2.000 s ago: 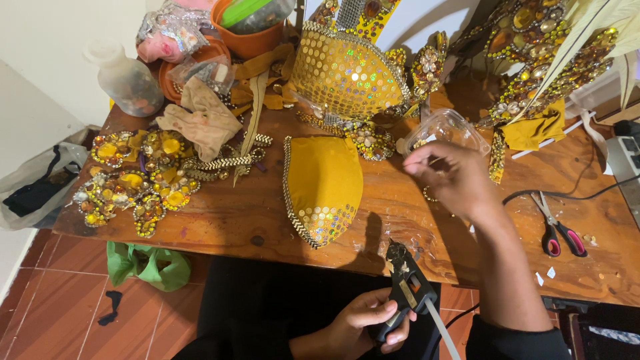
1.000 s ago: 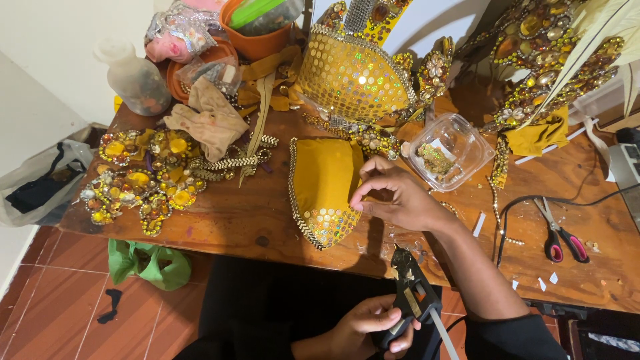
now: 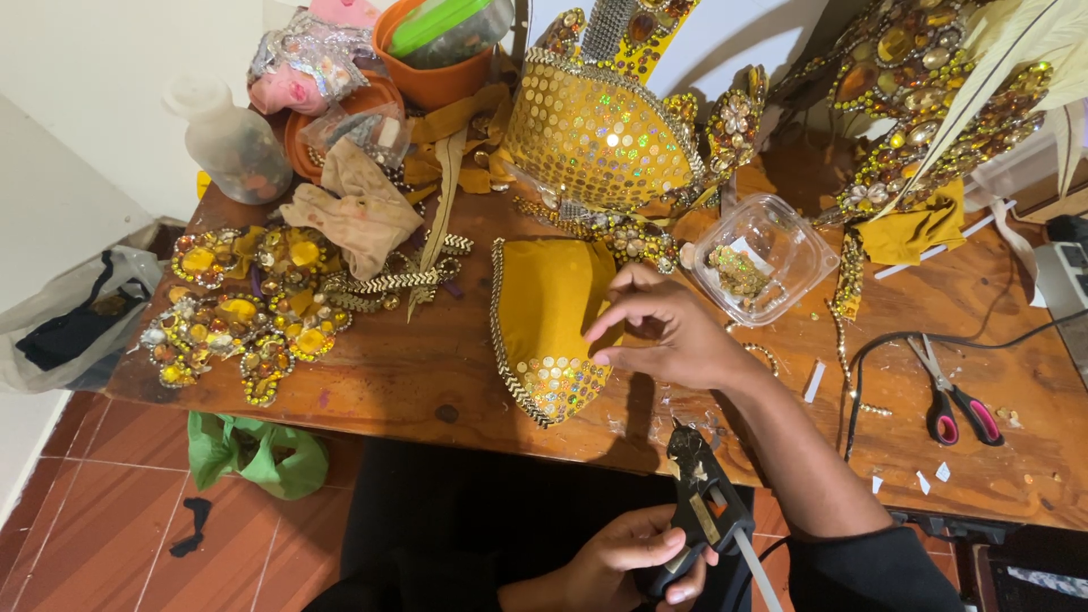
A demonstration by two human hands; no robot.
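Note:
My left hand grips a black hot glue gun with a glue stick in its back, at the table's front edge. My right hand is at the right side of a yellow fabric cup, thumb and forefinger close together near its sequins; whether a sequin is between them cannot be told. Braided trim edges the cup's left side. A clear plastic container holding loose gold sequins lies right of the hand. Behind stands a larger cup covered in sequins.
Jeweled pieces and a beige cloth lie left on the wooden table. Scissors and a black cable lie right. Orange pots and a cloudy bottle stand at the back left.
My right hand has moved from beside the clear container to the yellow cup's sequined part. My left hand still holds the glue gun near the table's edge.

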